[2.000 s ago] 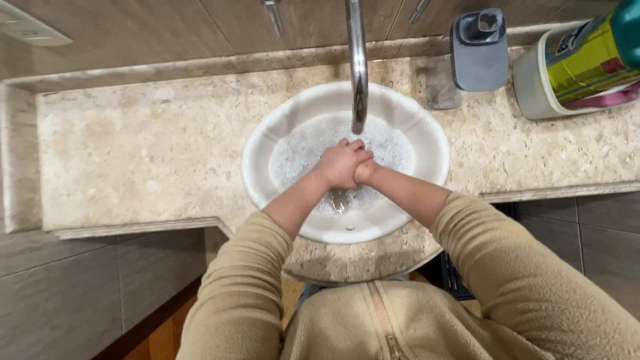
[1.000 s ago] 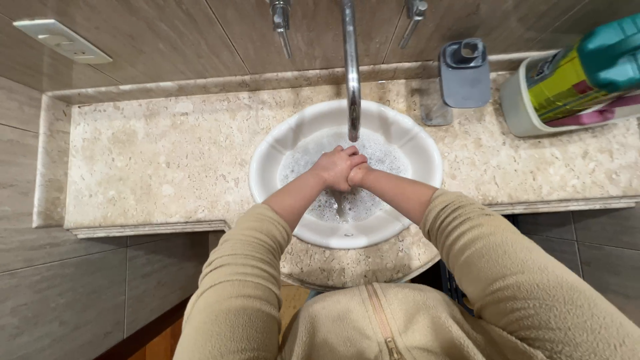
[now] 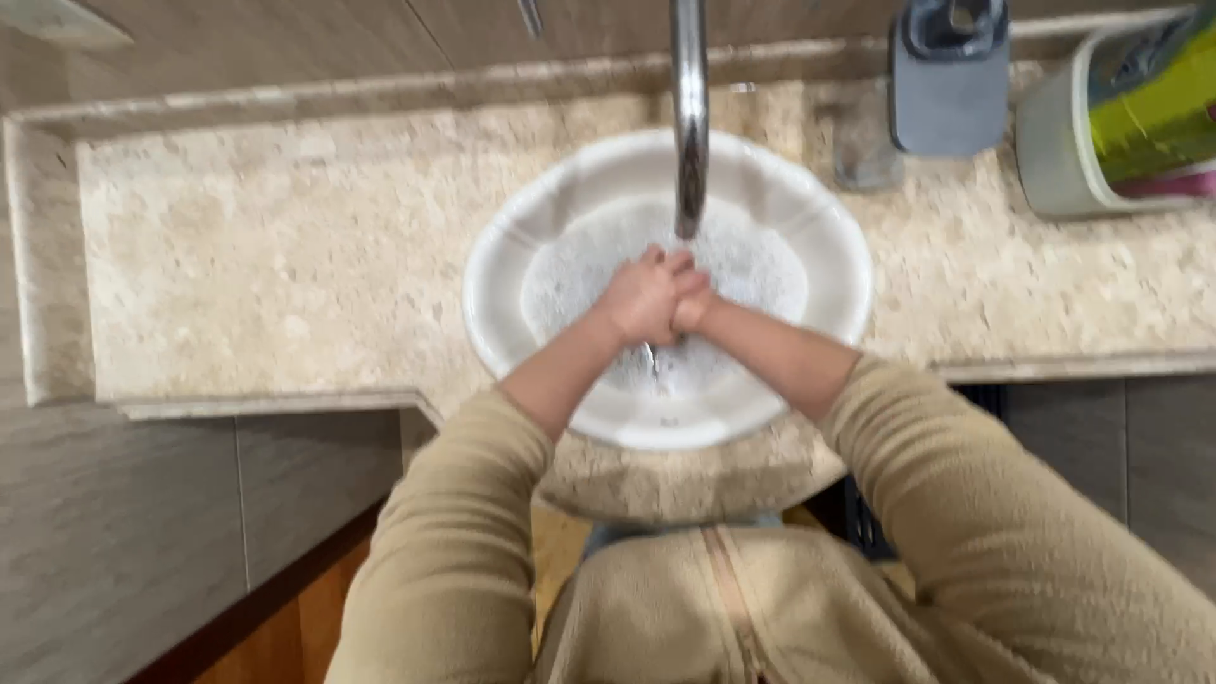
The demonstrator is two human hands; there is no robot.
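Note:
My left hand (image 3: 645, 299) and my right hand (image 3: 694, 302) are clasped together over a white oval washbasin (image 3: 513, 228), just below the tip of a chrome faucet spout (image 3: 691, 123). The fingers of my left hand lie over my right hand, and much of the right hand is hidden. No object shows between them. Foamy, bubbly water (image 3: 579, 266) covers the bottom of the basin. A little water hangs or falls under the hands. Both sleeves are pushed up toward the elbows.
The basin is set in a beige stone counter (image 3: 256, 266) with a raised back edge. At the back right are a clear glass (image 3: 866, 142), a grey dispenser (image 3: 950, 95) and a whitish plastic container (image 3: 1054, 142) holding a green-yellow package (image 3: 1159, 123). A faucet handle (image 3: 530, 14) is on the wall.
My hands stay clasped over the basin in every frame, with small shifts in the fingers. The view has shifted somewhat.

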